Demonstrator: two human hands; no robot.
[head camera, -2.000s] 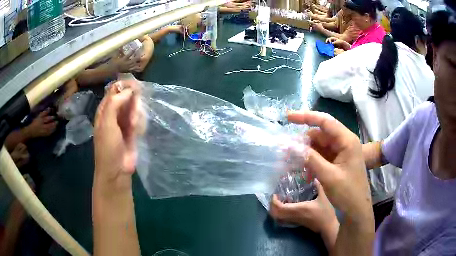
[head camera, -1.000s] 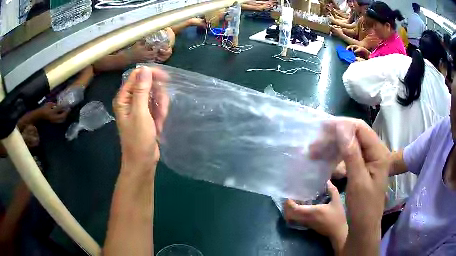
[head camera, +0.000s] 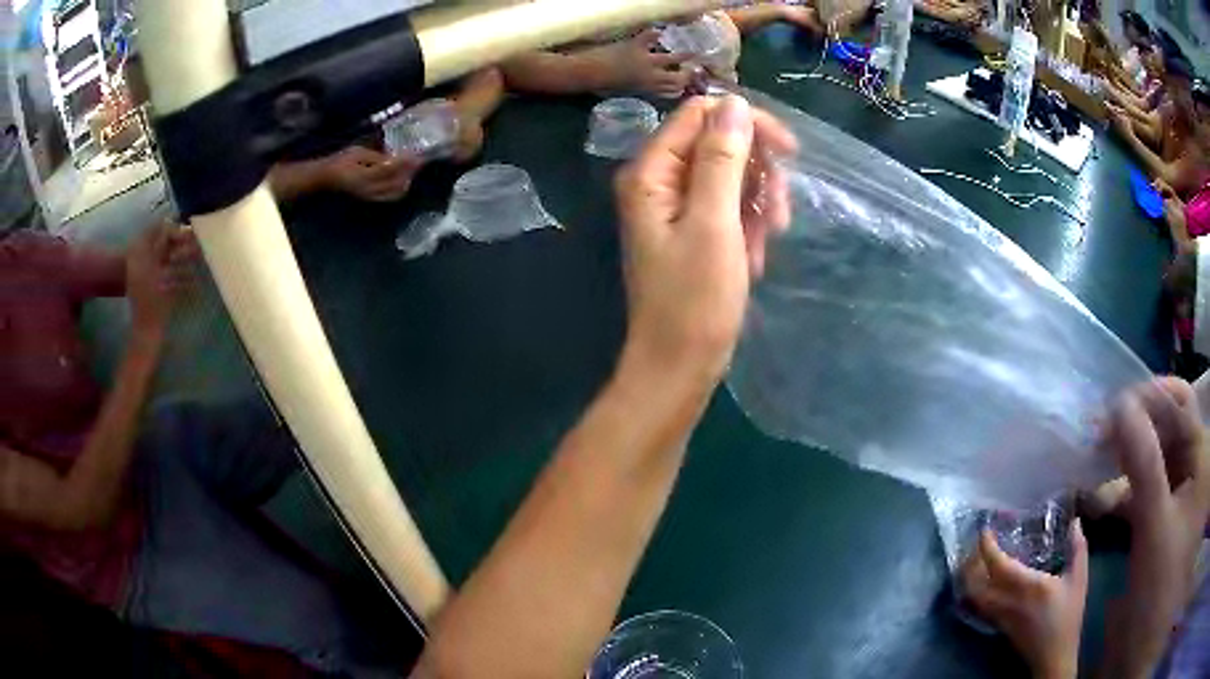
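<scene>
A clear plastic bag (head camera: 916, 305) is stretched flat in the air between my hands. My left hand (head camera: 703, 199) pinches its upper left edge between thumb and fingers. My right hand (head camera: 1157, 438), near the right edge of the picture, holds its other end, seen partly through the film. A clear cup (head camera: 668, 650) stands on the dark green table at the bottom edge, partly cut off, below the bag.
A cream pipe frame (head camera: 319, 398) with a black joint (head camera: 292, 113) crosses the left side. A bagged cup (head camera: 494, 206) and another clear cup (head camera: 622, 127) lie on the table (head camera: 531, 345). A neighbour's hand holds a cup at the lower right. Other workers' hands are across the table.
The view has swung left, so the bag and my hands appear further right and the pipe joint is fully in view. The bag remains stretched between both hands. More of the cup below shows.
</scene>
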